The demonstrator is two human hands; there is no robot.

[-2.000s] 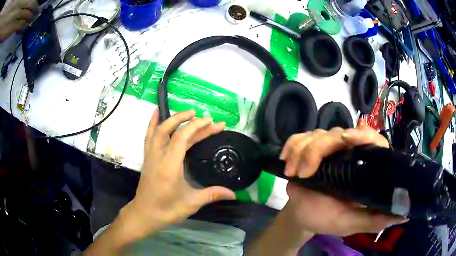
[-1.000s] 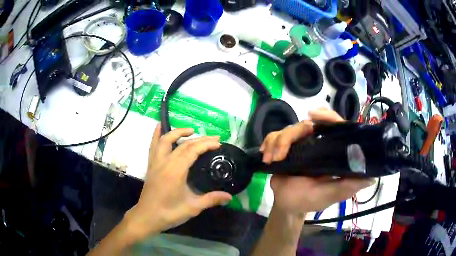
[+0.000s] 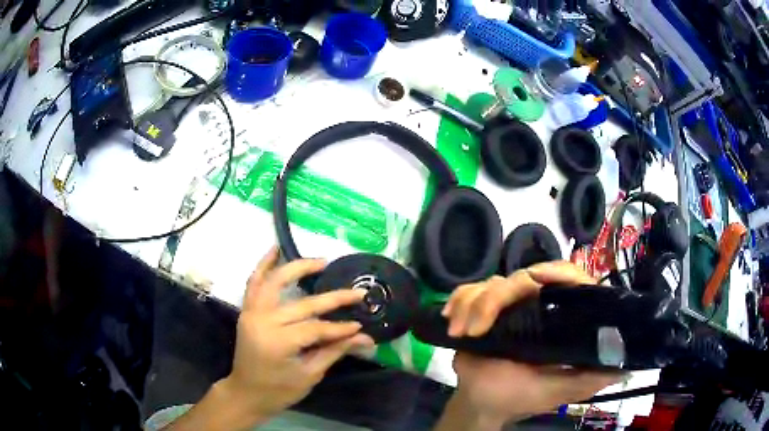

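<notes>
A black headphone [image 3: 362, 128] lies on the bench. Its right cup has a soft ear pad [image 3: 459, 238]. Its near left ear cup [image 3: 384, 295] is bare, with a pale ringed centre. My left hand [image 3: 295, 332] is on this cup, fingers over its face near the centre. My right hand [image 3: 506, 337] grips a thick black electric screwdriver [image 3: 582, 327], held level. The driver's narrow end is at the cup's right edge; its tip contact is hidden or too dark to tell.
Several loose ear pads [image 3: 513, 151] lie at the right. Blue screw cups [image 3: 260, 64] stand at the back, near a blue basket [image 3: 514, 38]. A dark board [image 3: 99, 101] and looped cable lie at the left. Another headphone [image 3: 666, 229] is at the far right.
My left fingers have moved from the cup's rim onto its face near the centre. The driver stays in my right hand beside the cup. The view has shifted, showing more of the bench back.
</notes>
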